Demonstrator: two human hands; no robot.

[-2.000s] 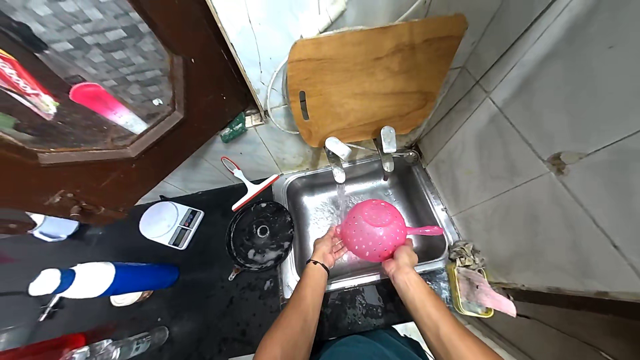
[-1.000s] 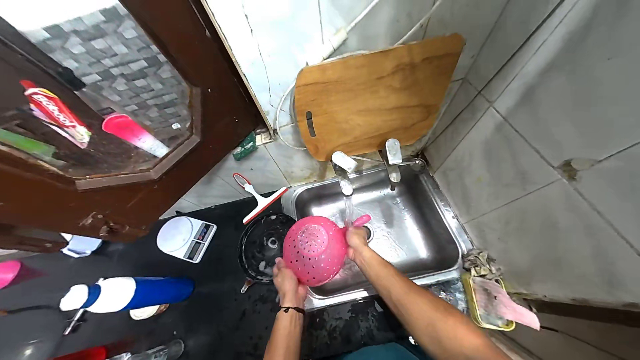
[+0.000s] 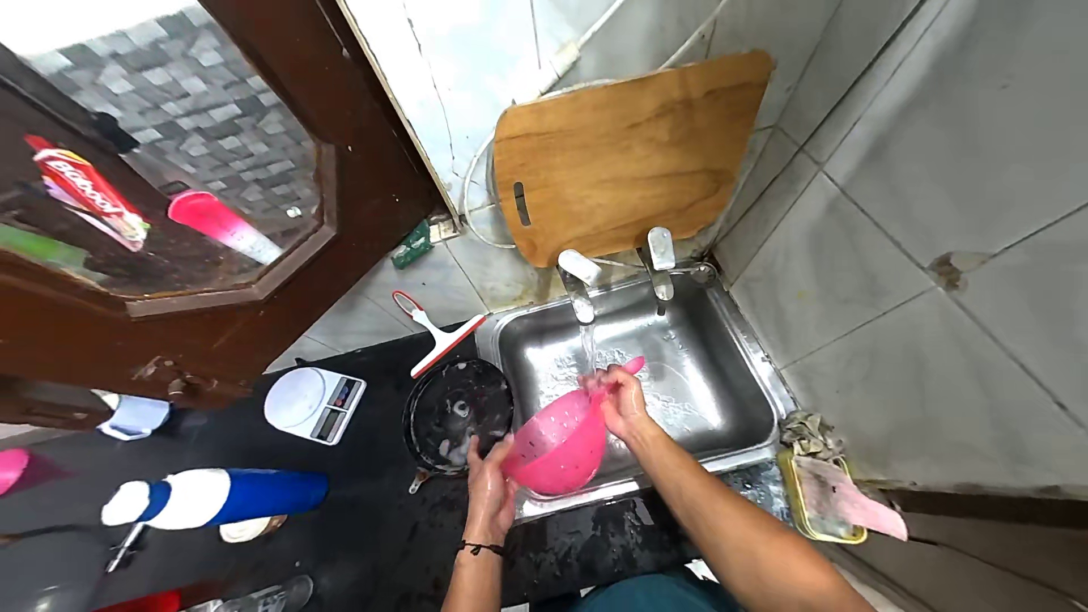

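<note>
A pink plastic colander with a handle is tilted over the near left part of the steel sink, its hollow side facing up and left. My left hand grips its left rim. My right hand holds it where the handle joins the bowl, close under the stream from the left tap. The second tap stands to the right. Left of the sink lies a wet black round pan or lid with suds on it.
A squeegee, a kitchen scale and a blue-and-white bottle lie on the black counter. A wooden cutting board leans on the tiled wall behind the taps. Right of the sink sits a yellow-rimmed tray with a pink cloth.
The colander had its rounded underside up and now shows its hollow side. Between one second ago and now, it has moved from beside the black pan toward the sink.
</note>
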